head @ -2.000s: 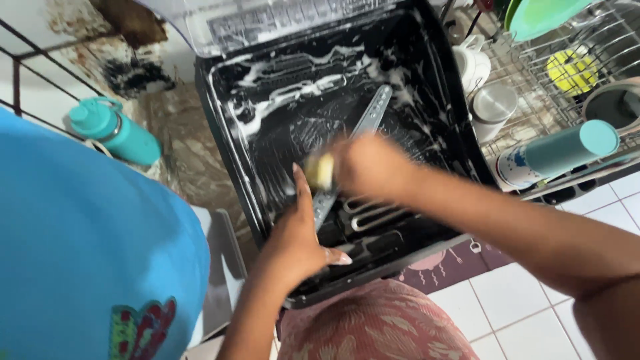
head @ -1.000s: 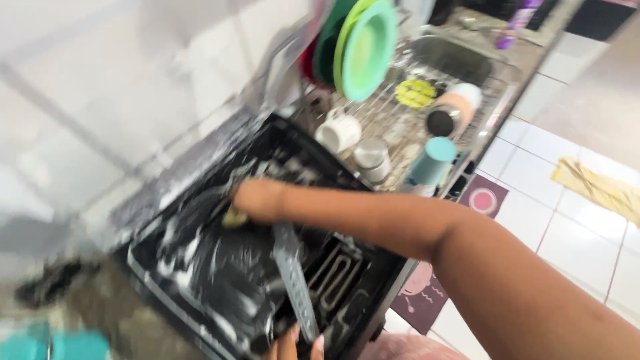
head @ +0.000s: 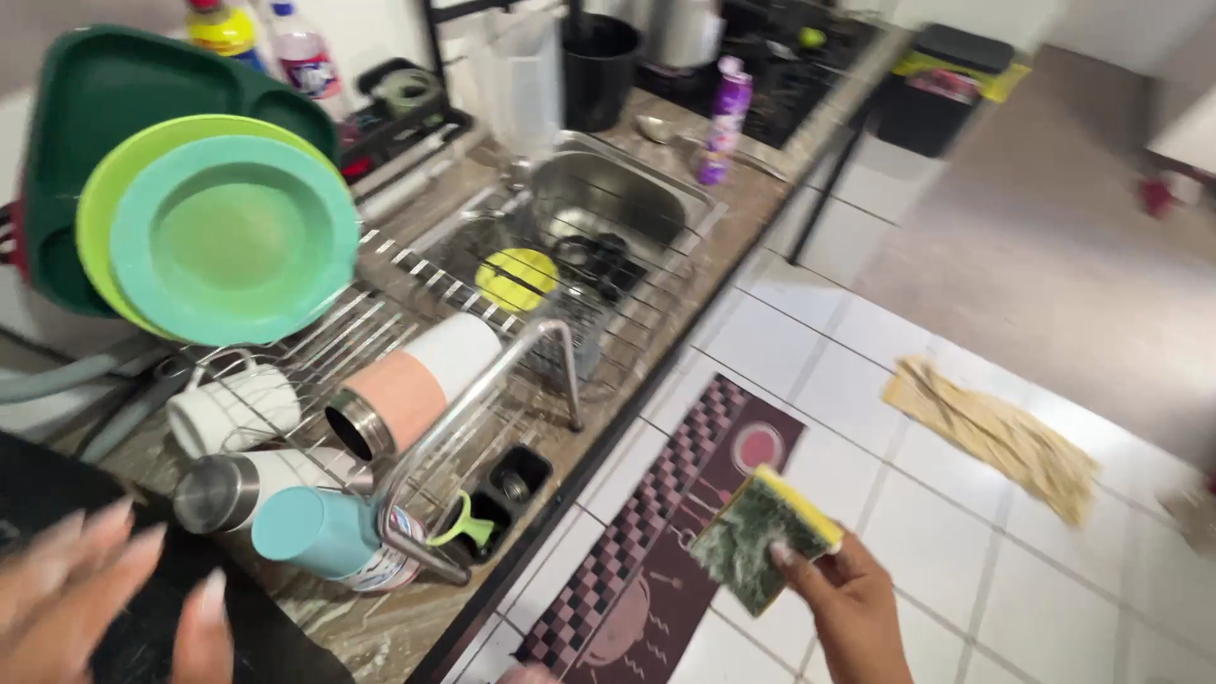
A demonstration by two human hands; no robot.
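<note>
My right hand (head: 841,594) grips a yellow and green scouring sponge (head: 765,541) by its lower right corner, over the tiled floor beside the counter. The green side bears whitish suds. At the lower left, my left hand (head: 114,598) is blurred, with its fingers spread and nothing in them. It is over or near a black surface (head: 247,627) that the frame cuts off. Just right of that hand, a light blue cup (head: 313,532) lies on its side by the wire dish rack (head: 427,484).
Green plates (head: 233,237), a white mug (head: 233,408) and a peach-and-white tumbler (head: 413,389) stand or lie in the rack. Behind is a steel sink (head: 617,195) with a purple spray can (head: 727,123) beside it. A patterned mat (head: 665,570) and tan cloth (head: 993,437) lie on the floor.
The view has swung right, toward the sink and floor. My right hand has left the soapy black tray with the sponge. My left hand is off the grey bar it was touching.
</note>
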